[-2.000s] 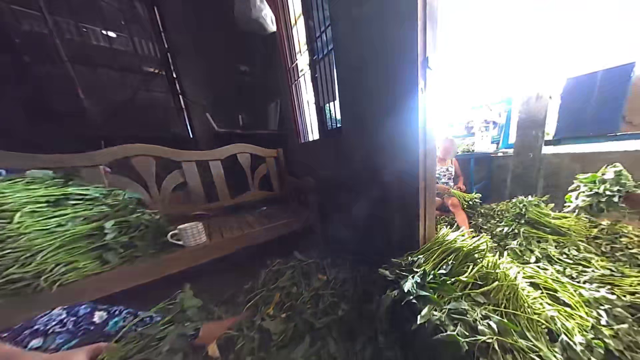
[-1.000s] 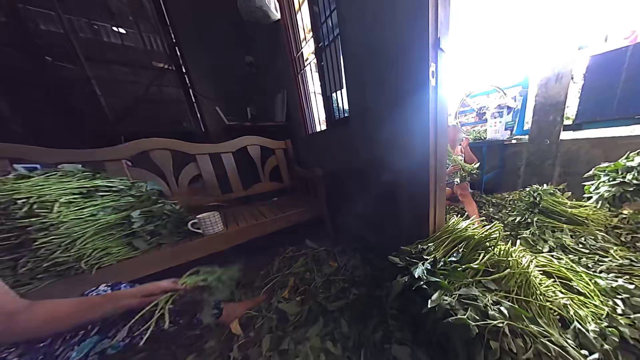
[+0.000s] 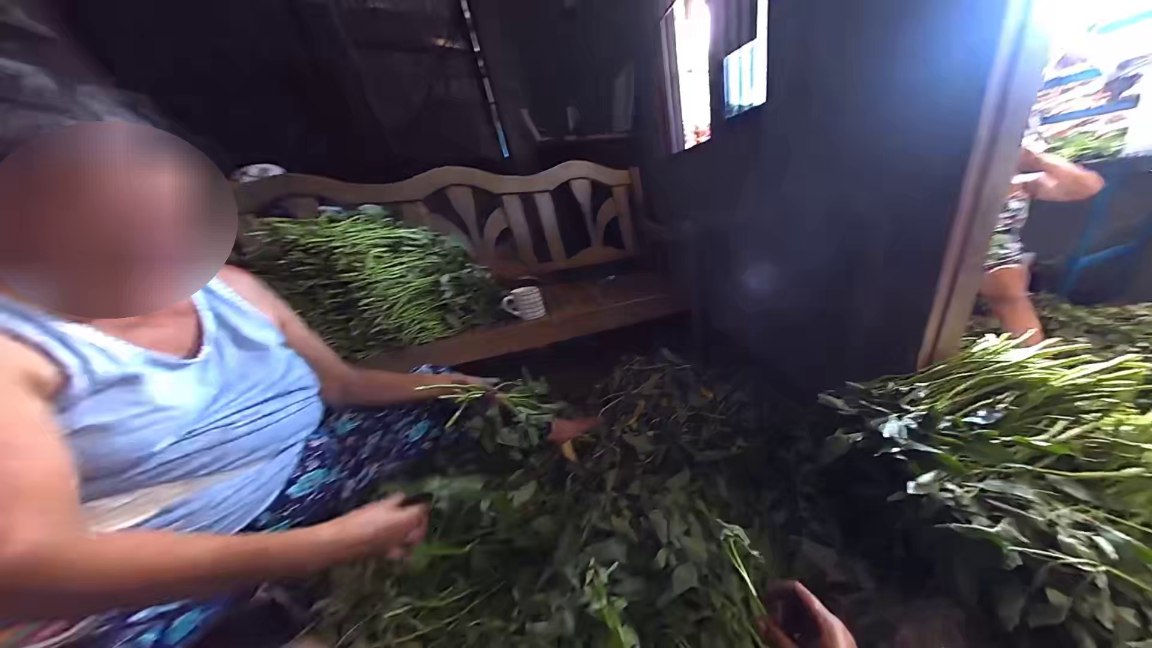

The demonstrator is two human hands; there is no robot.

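At the bottom edge, right of centre, my left hand (image 3: pixel 808 619) is partly in view with its fingers curled. A few leafy green stems (image 3: pixel 745 567) rise from its fingers, against a low heap of dark green leafy stalks (image 3: pixel 666 522). The lower part of the hand is cut off by the frame. My right hand cannot be made out. Right of my left hand lies a thick bundle of light green stems (image 3: pixel 1062 432) with leaves hanging toward me.
A co-worker in a blue top (image 3: pixel 216 396) sits at left, one hand on a small leafy bunch (image 3: pixel 508 405). Behind is a wooden bench (image 3: pixel 612 301) with a stem pile (image 3: pixel 378 279) and a checked mug (image 3: pixel 526 303). Another person (image 3: pixel 1017 252) is beyond the door frame (image 3: pixel 976 198).
The view has swung left, bringing the co-worker's head and torso into sight. My left hand has appeared at the bottom edge. The co-worker still has a leafy bunch in one hand.
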